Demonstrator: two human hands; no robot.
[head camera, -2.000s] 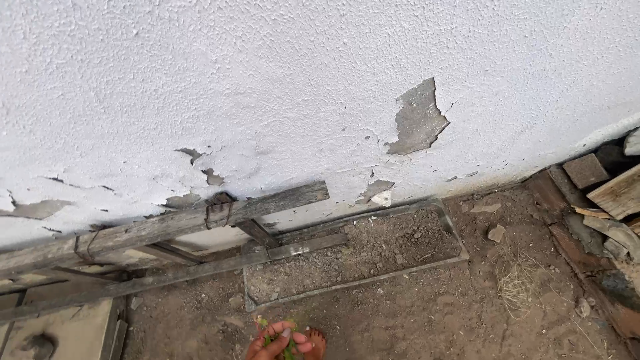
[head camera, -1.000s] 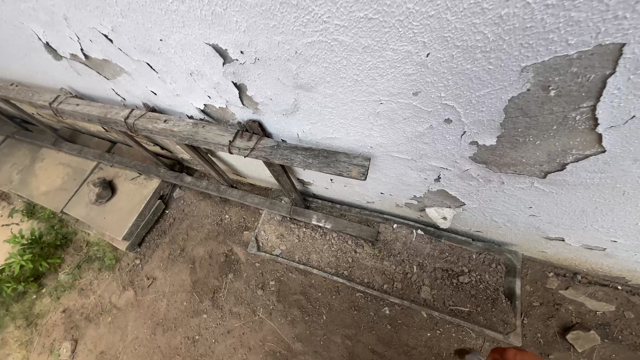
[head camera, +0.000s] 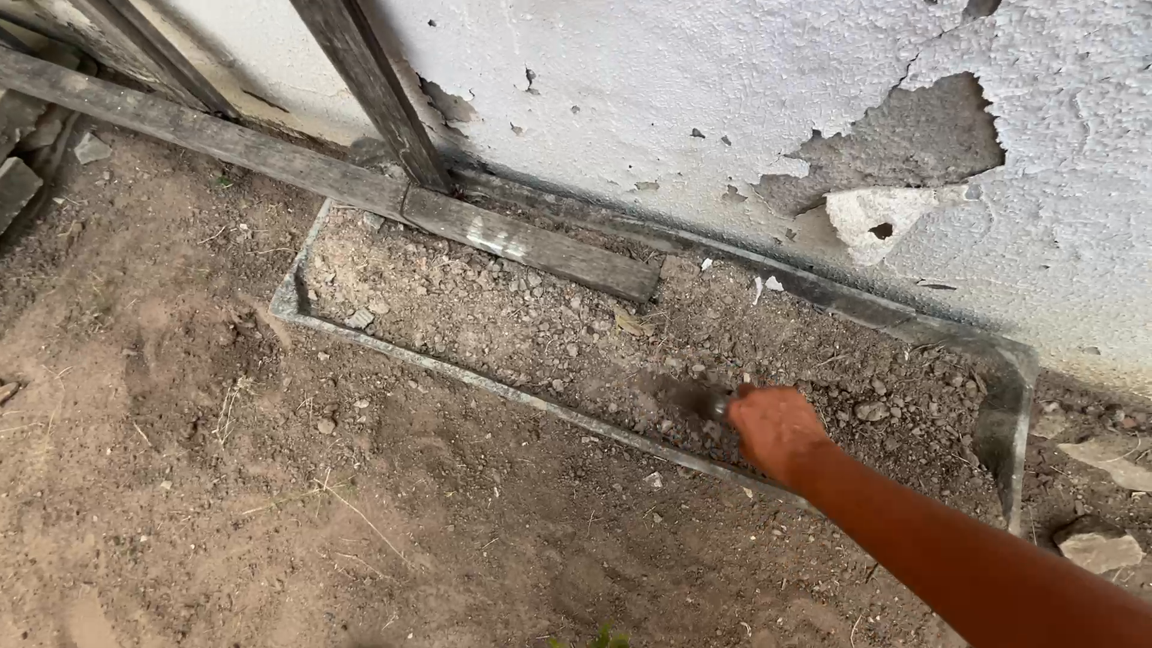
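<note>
My right hand reaches in from the lower right over a long, shallow trough set in the ground along the wall. Its fingers are closed around the metal end of a hand tool, whose blurred dark part points left, low over the soil; its exact kind cannot be told. Dry, crumbly soil with small stones fills the trough. My left hand is not in view; a bit of green leaf shows at the bottom edge.
A weathered wooden ladder leans by the wall, its lower rail end lying across the trough's back left. Peeling white plaster hangs from the wall. Stones lie right of the trough; broken slabs are at far left.
My right hand is now over the trough's soil with a tool; one second ago only a bit of skin showed at the bottom edge. The view has moved closer to the trough.
</note>
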